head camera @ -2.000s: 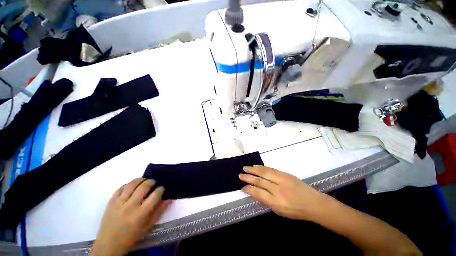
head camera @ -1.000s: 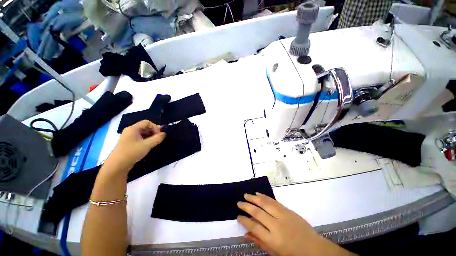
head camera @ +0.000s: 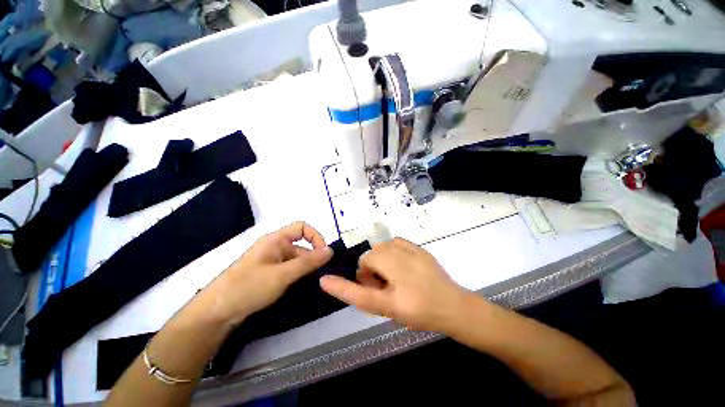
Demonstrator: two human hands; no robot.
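Note:
My left hand (head camera: 278, 266) pinches the end of a black fabric piece (head camera: 298, 306) between thumb and forefinger, just in front of the sewing machine's needle area. My right hand (head camera: 405, 286) holds the same end from the right, its fingers curled. The piece runs down left under my left forearm and is partly hidden. Another flat black strip (head camera: 123, 358) shows at the lower left, beyond my left wrist. The white sewing machine head (head camera: 358, 87) and its presser foot (head camera: 385, 176) stand above the hands; no cloth shows under the foot.
A long black piece (head camera: 143, 262) and crossed black pieces (head camera: 211, 167) lie on the left. A rolled black piece (head camera: 71, 199) is farther left. A black stack (head camera: 513, 173) lies right of the needle, near a striped scrap (head camera: 656, 203) with small metal and red items. A grey measuring strip (head camera: 548, 286) edges the table.
My left hand has come from the left pieces to meet my right hand before the needle. The black piece's end is now gripped and raised. The view has shifted right.

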